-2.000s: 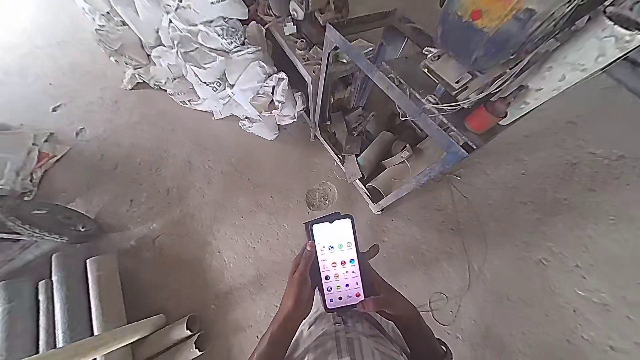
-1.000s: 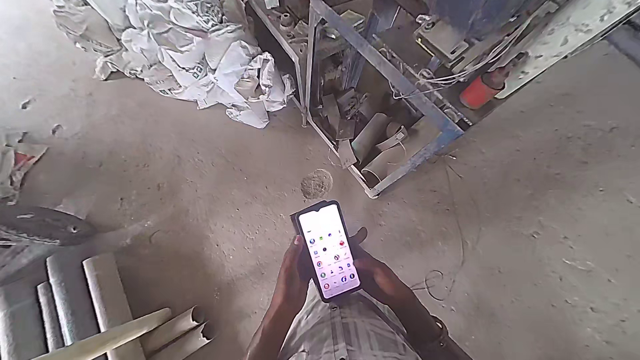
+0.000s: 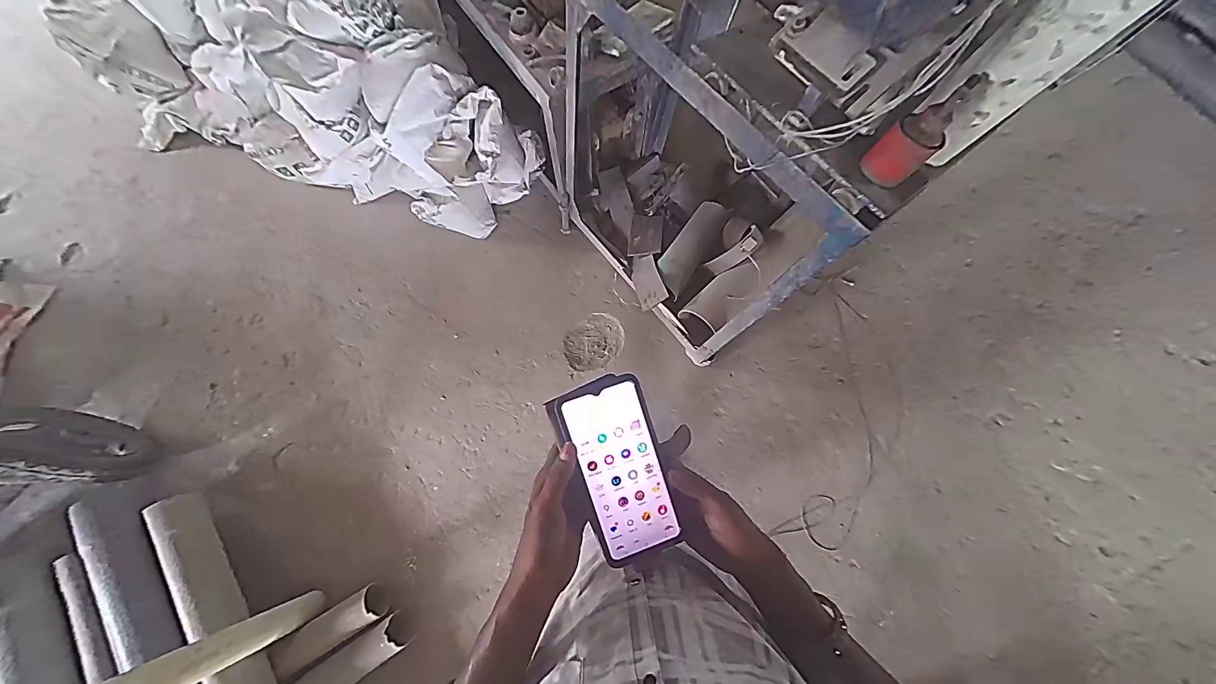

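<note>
A smartphone with a lit screen of app icons is held upright in front of my checked shirt. My left hand grips its left edge, the thumb lying along the side. Around the lower right side is my right hand, with a bracelet on that wrist. Behind the phone, a dark flap or cover sticks out at its upper left corner. The fingers under the phone are mostly hidden.
A metal frame bench holding pipe offcuts and a red container stands ahead. White sacks are heaped to its left. Several pipes lie at lower left, near a tyre. A thin wire lies on the dusty floor.
The icons on the phone screen have changed position. Both hands keep hold of the phone, and the right thumb has moved off the screen's lower part since the earliest frame.
</note>
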